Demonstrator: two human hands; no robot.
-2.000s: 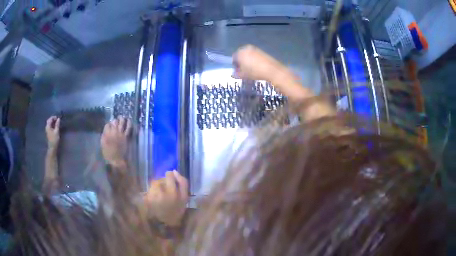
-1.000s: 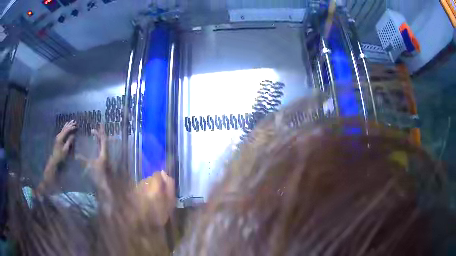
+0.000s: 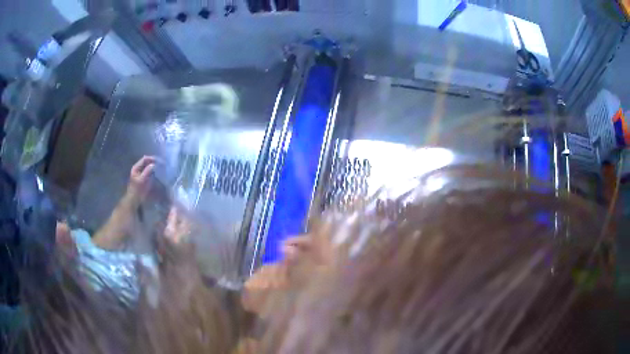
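Note:
Rows of small dark oval parts [image 3: 351, 176] lie on the silver machine bed [image 3: 407, 117], right of a thick blue roller [image 3: 305, 148]. More dark oval parts [image 3: 231, 178] lie left of the roller. My left hand [image 3: 271, 280] is at the roller's near end, blurred and partly covered by hair, so its grip cannot be told. My right hand is not in view; hair hides much of the lower right.
At left, another person's two hands [image 3: 143, 171] are at a shiny clear film [image 3: 181, 148]. A second blue roller [image 3: 540, 166] stands at right. Scissors [image 3: 528, 62] and a blue pen [image 3: 453, 15] lie on the far ledge. A white-and-orange box [image 3: 603, 121] is at far right.
The view has swung left, shifting the bed and rollers rightward. My right arm, seen over the bed two seconds ago, no longer shows. Clear film now shows at the other person's hands.

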